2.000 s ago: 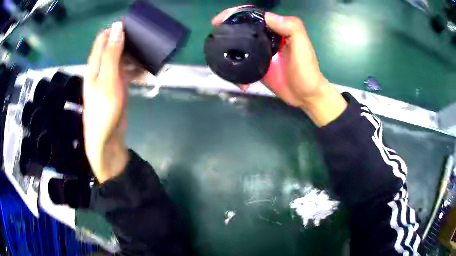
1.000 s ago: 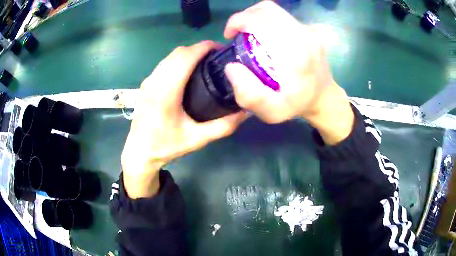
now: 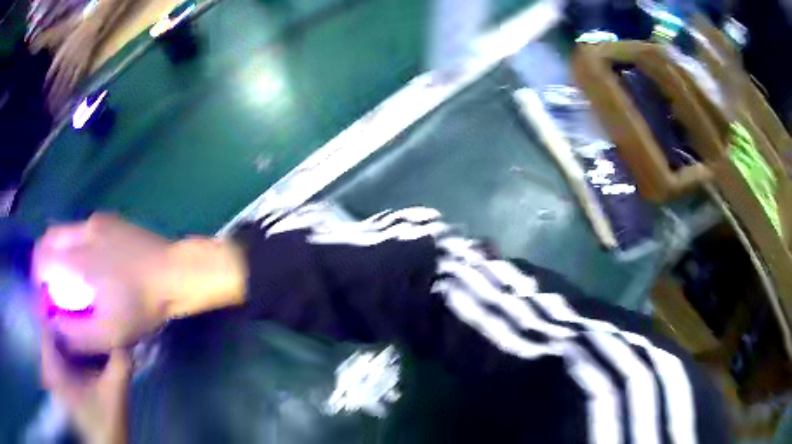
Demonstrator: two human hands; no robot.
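Note:
My right hand [image 3: 117, 277] is at the far left of the view, blurred, closed round the end of a black unit whose ring glows pink-white [image 3: 69, 293]. Below it my left hand [image 3: 91, 395] is partly visible and blurred, round the lower part, a black housing [image 3: 82, 357]. The two parts are together in line. How far the unit sits inside the housing is hidden by my fingers and blur.
A white rail [image 3: 347, 139] runs diagonally between the green belt [image 3: 208, 156] and the bench [image 3: 469, 156]. Two small units with lit ends stand on the belt's far side. At right are a pale strip [image 3: 569, 169], a dark gridded strip [image 3: 621, 195] and an open brown box [image 3: 599, 95].
The view has swung right, so both hands now show at the far left, and the brown box has come into view. The glowing ring now faces more towards me. The clustered housings have left the view.

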